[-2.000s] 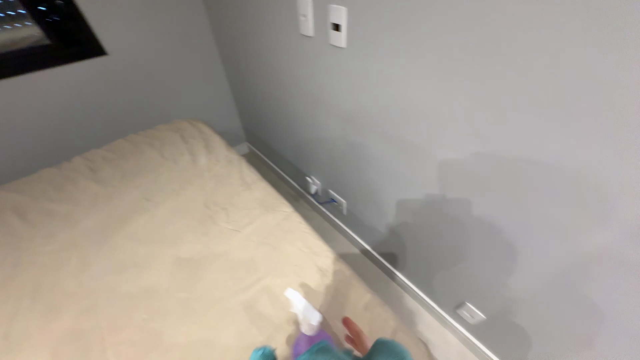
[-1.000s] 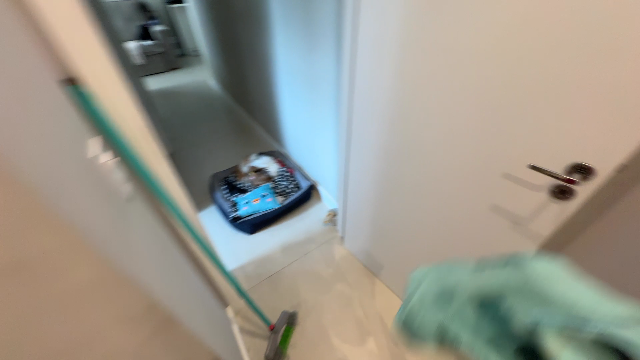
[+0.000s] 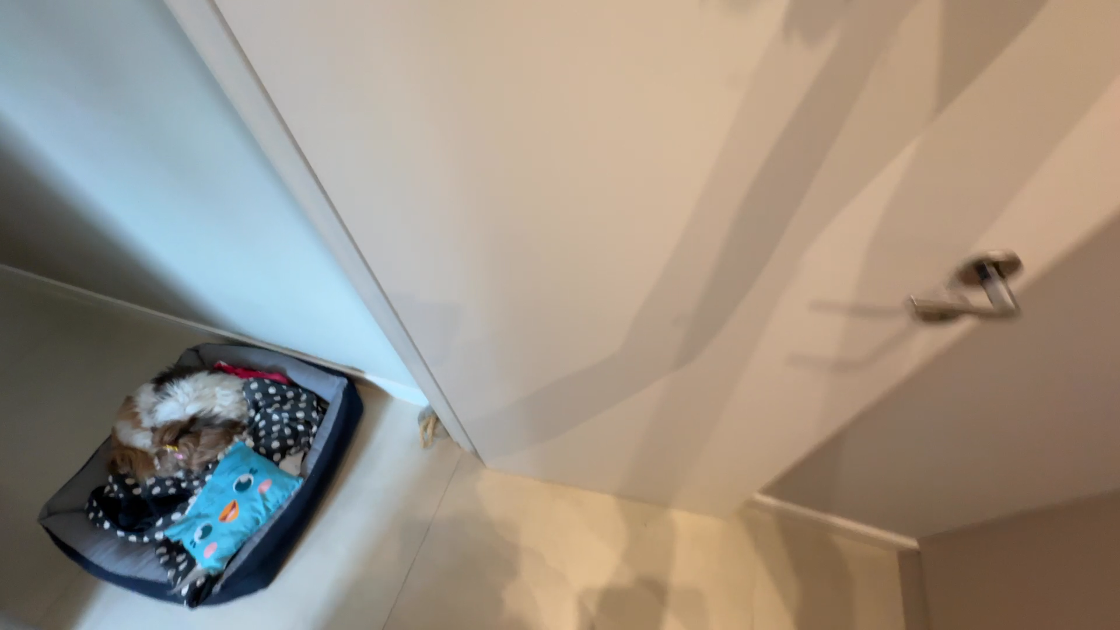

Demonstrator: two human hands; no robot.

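Neither of my hands shows in the head view. A pale door point(image 3: 560, 227) stands open across the middle, with a metal lever handle point(image 3: 962, 302) at its right side. Shadows of arms fall over the door's face. At lower left a dog bed point(image 3: 337, 455) with dark blue sides rests on the floor. A brown and white dog point(image 3: 188, 411) lies curled inside it, on a black polka-dot cloth point(image 3: 284, 416). Beside the dog is a bright blue cushion point(image 3: 236, 503) with a printed face.
A pale tiled floor point(image 3: 525, 542) runs along the bottom. Left of the door is a bluish-lit wall point(image 3: 262, 236). A small object point(image 3: 428, 427) lies by the door's lower left corner. At right are a wall point(image 3: 980, 437) and its baseboard point(image 3: 831, 518).
The view has swung from a bed and grey wall to the doorway, then closer to the door. The teal-covered thing and the green-handled pole seen a second ago are out of view.
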